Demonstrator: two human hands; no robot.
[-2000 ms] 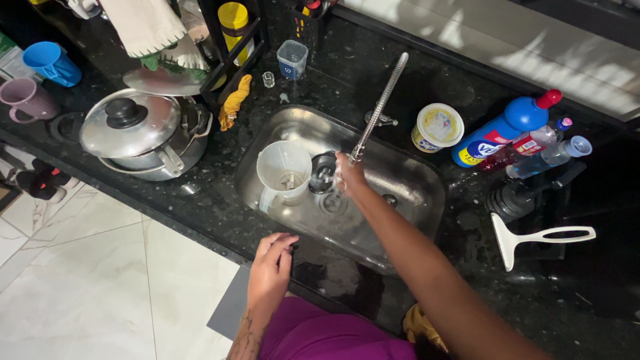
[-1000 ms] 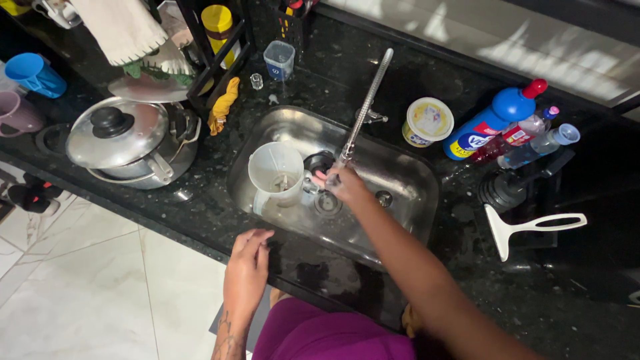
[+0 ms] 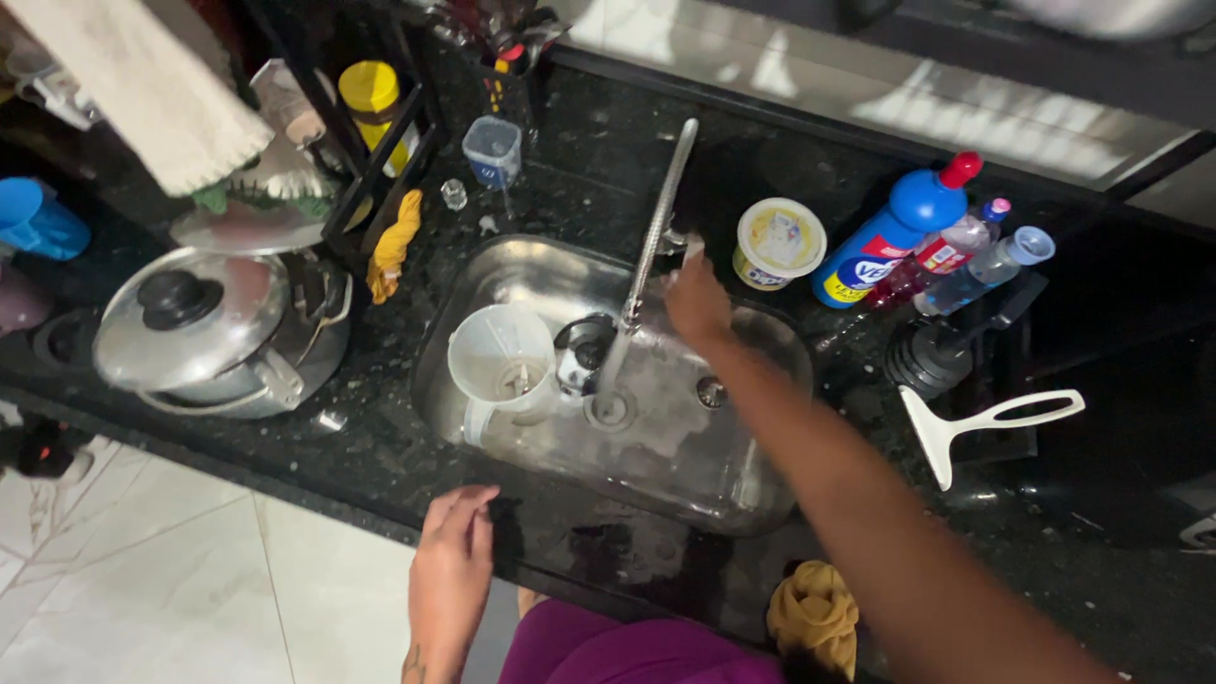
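Water runs from the curved metal faucet (image 3: 657,223) into the stainless steel sink (image 3: 750,475). My right hand (image 3: 698,299) is at the faucet's handle, just right of the spout; its fingertips are blurred, so its grip is unclear. In the sink's left part stands a translucent plastic jug (image 3: 499,356) with small items inside. A dark round part with a light base (image 3: 584,353) lies beside the jug, close to the water stream. My left hand (image 3: 456,541) rests near the counter's front edge, below the jug, fingers loosely curled and nothing seen in it.
A lidded pot (image 3: 204,332) stands left of the sink. An orange cloth (image 3: 394,247) and a small plastic container (image 3: 493,152) lie behind it. On the right are a margarine-type tub (image 3: 779,244), a blue detergent bottle (image 3: 893,228), other bottles, a plunger (image 3: 931,356) and a white squeegee (image 3: 988,423).
My right hand has moved from the spout's end, over the sink, back to the faucet handle. A water stream now shows below the spout. My left hand stays by the counter edge.
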